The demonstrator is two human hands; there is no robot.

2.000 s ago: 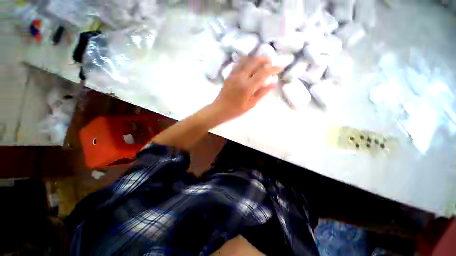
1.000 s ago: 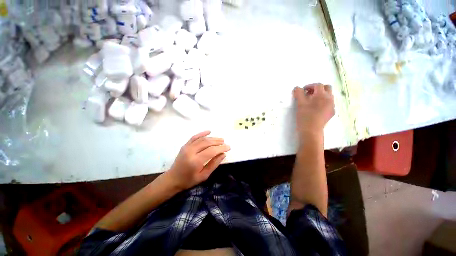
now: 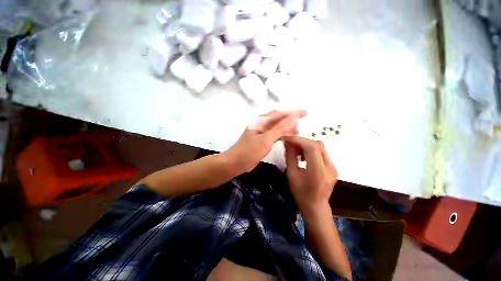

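Observation:
My left hand [image 3: 263, 137] is over the table's front edge, palm down, with its fingers reaching right. My right hand [image 3: 312, 169] is close beside it, its fingers bent and its fingertips at the left hand's fingers. A whitish patch [image 3: 276, 153] shows between the hands; I cannot tell if it is a held case or the tabletop. Any thing between the fingertips is hidden or blurred. Small dark dots [image 3: 327, 131] lie on the table just right of the hands. White cases [image 3: 253, 88] lie loose in a pile beyond the hands.
A crumpled clear plastic bag [image 3: 41, 57] lies on the table [image 3: 181, 118] at left. A yellowed seam [image 3: 438, 110] crosses the table at right, with whitish film [image 3: 478, 82] past it. Orange-red stools [image 3: 52, 170] stand below at left and right. An open brown box [image 3: 384, 241] is below the edge.
My right hand has moved left from near the seam to meet my left hand. My left hand has moved towards the dots. The view has shifted, so the pile appears further right and higher.

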